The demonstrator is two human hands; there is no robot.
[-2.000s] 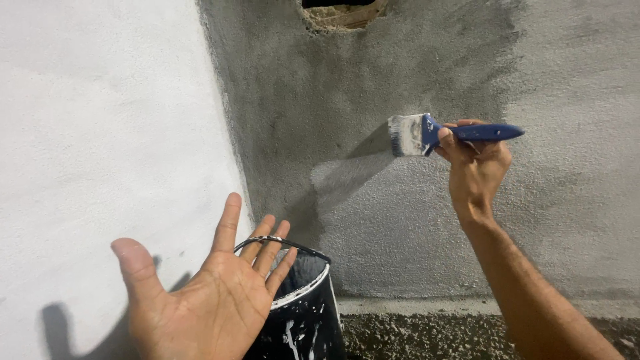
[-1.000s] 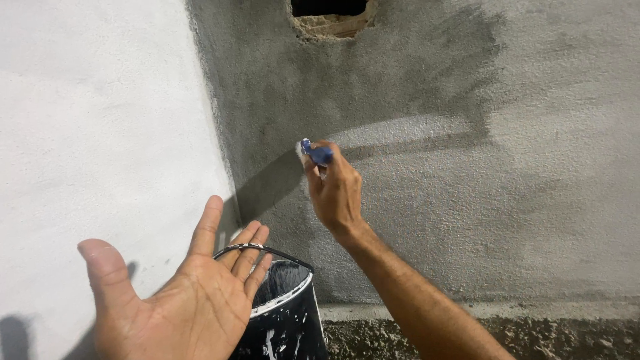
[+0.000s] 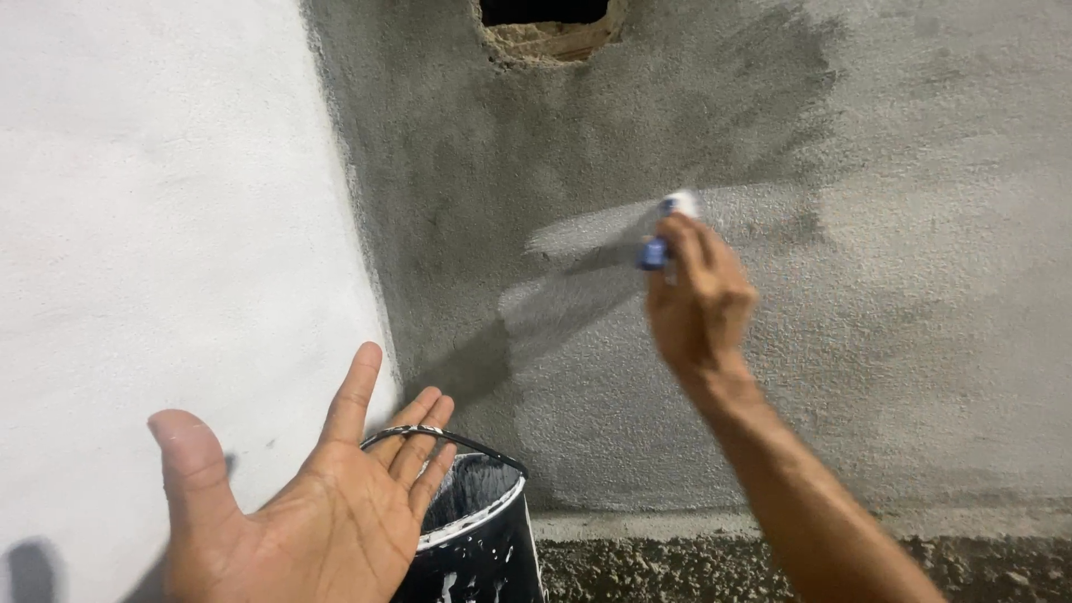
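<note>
My right hand [image 3: 699, 293] grips a paintbrush [image 3: 656, 251] with a blue handle. Its white-coated head, blurred, is against the grey rendered wall [image 3: 469, 184], at the right part of a fresh pale streak. My left hand [image 3: 310, 502] is palm up with fingers spread. The thin black handle [image 3: 477, 446] of a paint-splashed black bucket [image 3: 477, 553] crosses its fingers. The bucket's rim is coated white, and its inside shows white smears; the paint level cannot be seen.
A white-painted wall [image 3: 167, 209] meets the grey wall in a corner at the left. A rough-edged hole [image 3: 548, 38] opens in the grey wall at the top. Below runs a narrow ledge [image 3: 636, 526] above rough, gravelly ground [image 3: 670, 569].
My right hand with the brush went left, then back right. A pale streak now extends left across darker wall that was bare two seconds ago. The left hand stays spread by the bucket handle.
</note>
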